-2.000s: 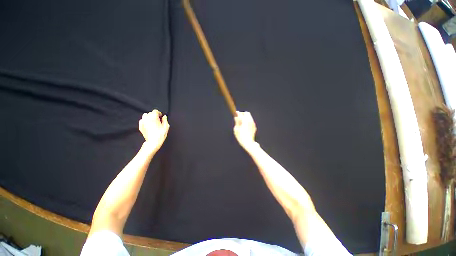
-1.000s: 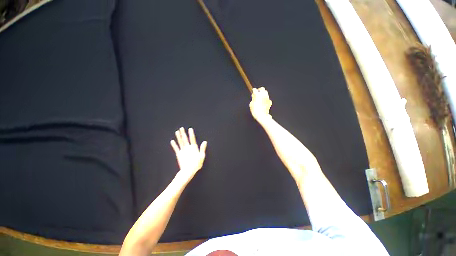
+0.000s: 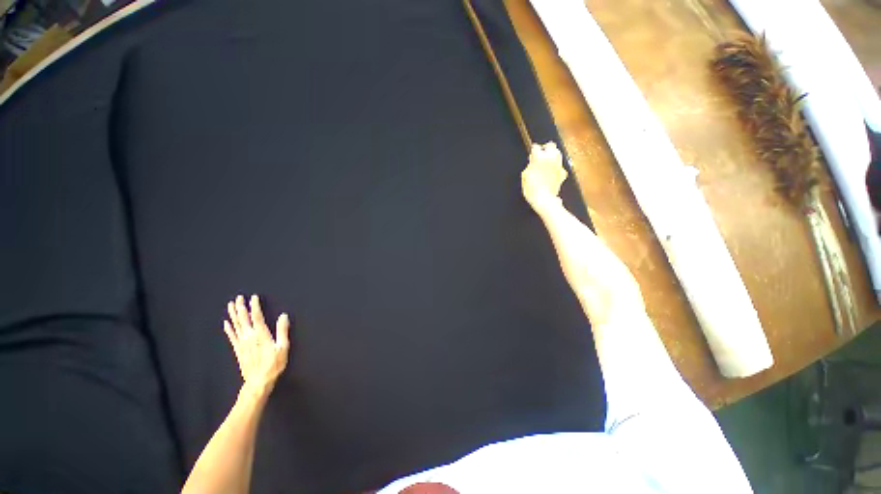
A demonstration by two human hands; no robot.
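Black fabric (image 3: 386,241) covers most of the table, with a long fold running down its left part and smaller creases at the lower left. My left hand (image 3: 256,345) lies palm down on the fabric with fingers apart, right of the fold. My right hand (image 3: 544,177) is closed around the near end of a thin brown wooden stick (image 3: 504,85), close to the fabric's right edge. The stick runs up and away over the fabric to the top of the view.
Right of the fabric, a long white roll (image 3: 667,207) lies on the brown wooden table (image 3: 628,227). Beyond it are a feather duster (image 3: 770,121) and a second pale roll (image 3: 821,125). Green floor (image 3: 773,434) shows at the lower right.
The view has shifted right. The stick has moved right, close to the fabric's right edge. My left hand has opened from its earlier closed grip and lies flat, farther from my right hand.
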